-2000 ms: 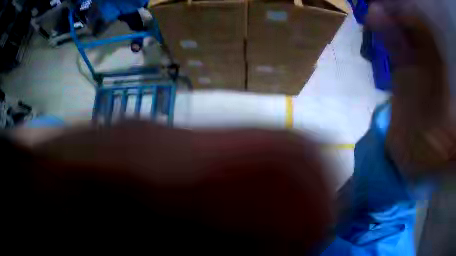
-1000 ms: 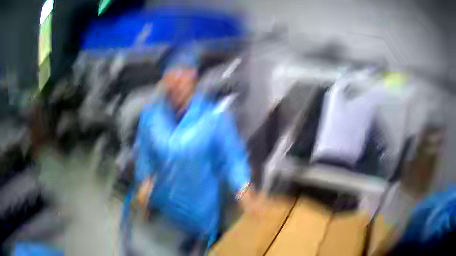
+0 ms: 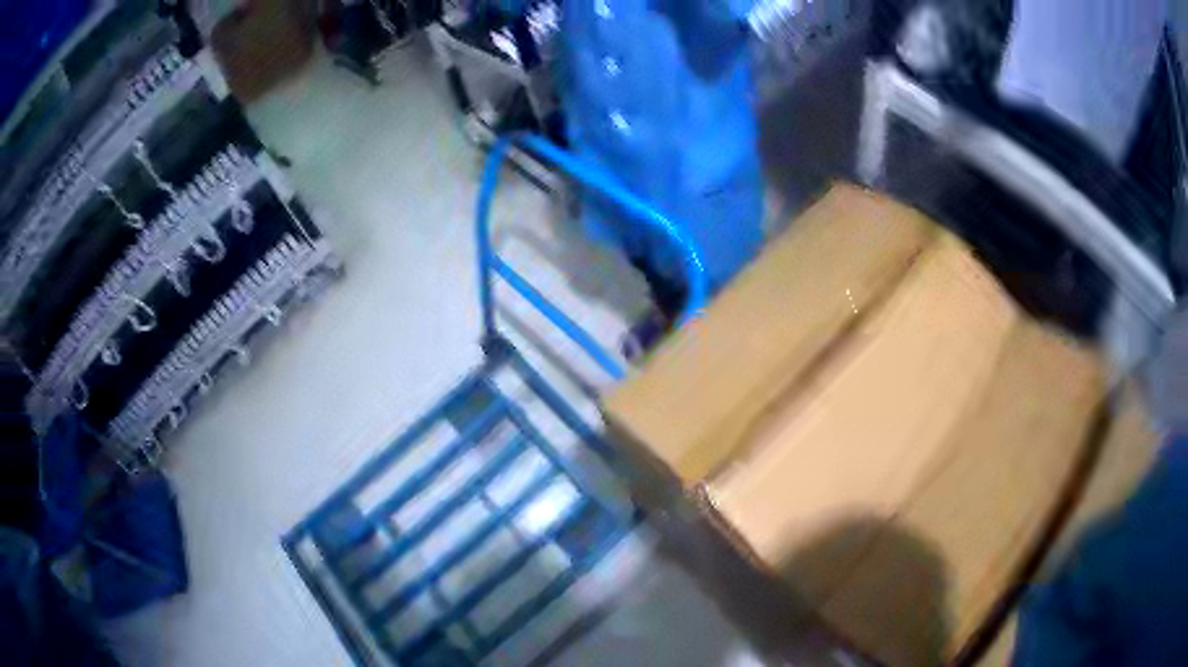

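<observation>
Brown cartons (image 3: 886,430) stand side by side at the right, with their top flaps facing up and a dark round shadow on the near part. The platform hand truck (image 3: 482,521) stands left of them, its blue slatted deck showing floor between the slats. Its bent blue push handle (image 3: 593,183) rises at the far end. A blue sleeve (image 3: 1107,573) shows at the lower right edge; no hand is visible at it. Neither of my hands can be made out.
A person in blue clothing (image 3: 671,143) stands behind the push handle, head out of view. Grey racks with looped white cords (image 3: 196,248) stand at the left. A dark blue bundle (image 3: 130,541) lies on the floor at lower left. A pale metal frame (image 3: 1042,183) is behind the cartons.
The view has swung down from the person to the hand truck and cartons. The person now shows at the top, behind the handle. The large blurred hand shapes seen earliest are gone.
</observation>
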